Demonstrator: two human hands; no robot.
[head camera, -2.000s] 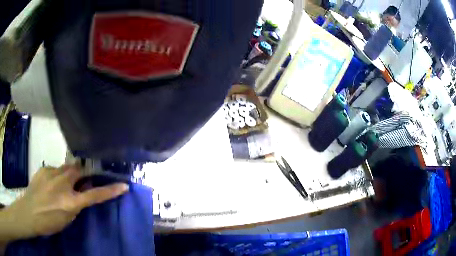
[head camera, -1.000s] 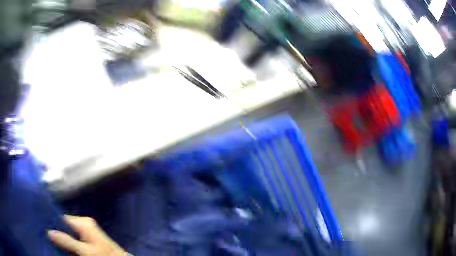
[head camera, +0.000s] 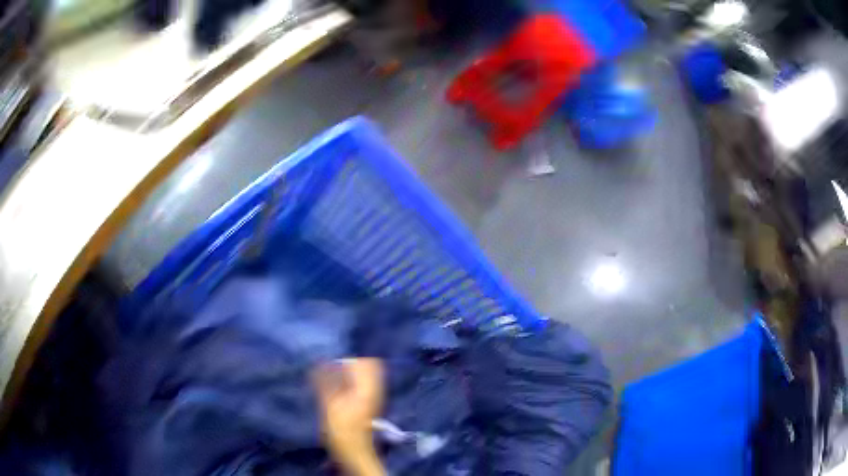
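Note:
Navy garment pieces (head camera: 251, 372) lie heaped in a blue lattice basket (head camera: 437, 218) in front of me. My right hand (head camera: 350, 395) comes up from the bottom edge onto the heap. It is blurred, but its fingers look curled into a fist on the navy cloth, and the fingertips are hidden. A thin white strip (head camera: 404, 433) lies on the cloth just right of my wrist. My left hand is out of the picture.
The white, wood-edged table (head camera: 70, 177) curves along the left. A red stool (head camera: 525, 79) stands on the grey floor beyond the basket, with blue things beside it. A large blue bin (head camera: 688, 409) is at the lower right. Dark cloth hangs along the right side.
The view has swung right and down, off the sewing machine and onto the basket. My left hand has left the picture. My right hand is now over the heaped cloth.

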